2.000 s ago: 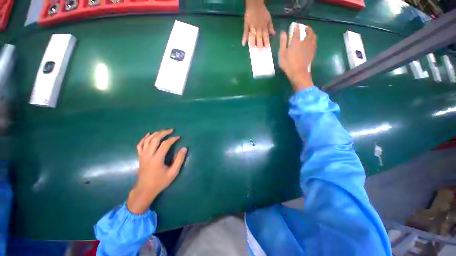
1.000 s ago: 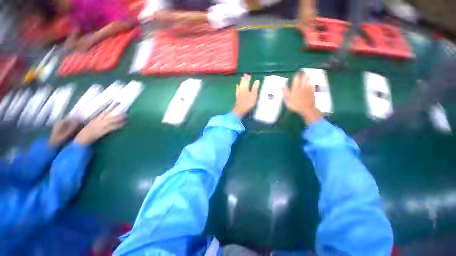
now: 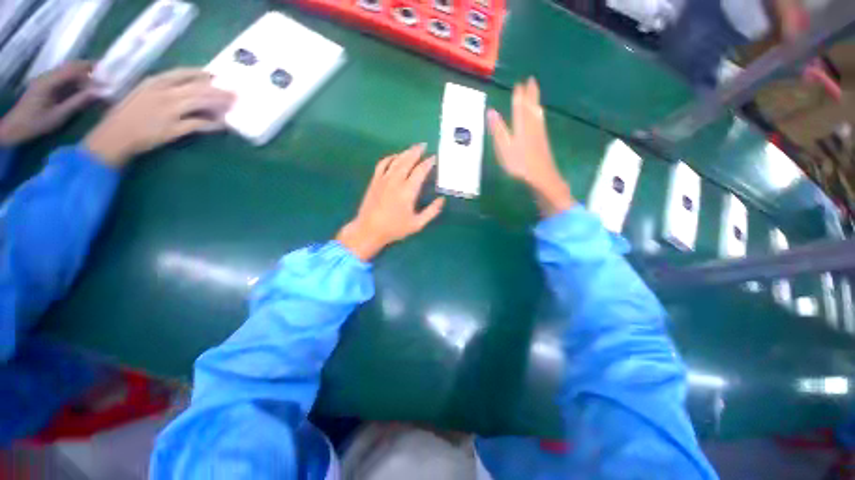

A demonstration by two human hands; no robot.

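A long white retail box (image 3: 461, 155) with a dark watch picture lies on the green belt (image 3: 450, 281) between my hands. My left hand (image 3: 394, 199) is at its lower left, fingers apart, holding nothing. My right hand (image 3: 527, 145) is just right of the box, fingers up and spread from the thumb, with a gap to the box. Both hands are bare, with blue gathered cuffs.
Another worker's hands (image 3: 159, 112) touch white boxes at the upper left, where two boxes (image 3: 281, 80) lie side by side. A red watch tray (image 3: 441, 28) is at the top. More white boxes (image 3: 614, 185) lie to the right under a grey metal post (image 3: 750, 266).
The view has turned, and the box between my hands now shows alone there. The box that was under my right hand is no longer under it. The neighbour's hands appear nearer.
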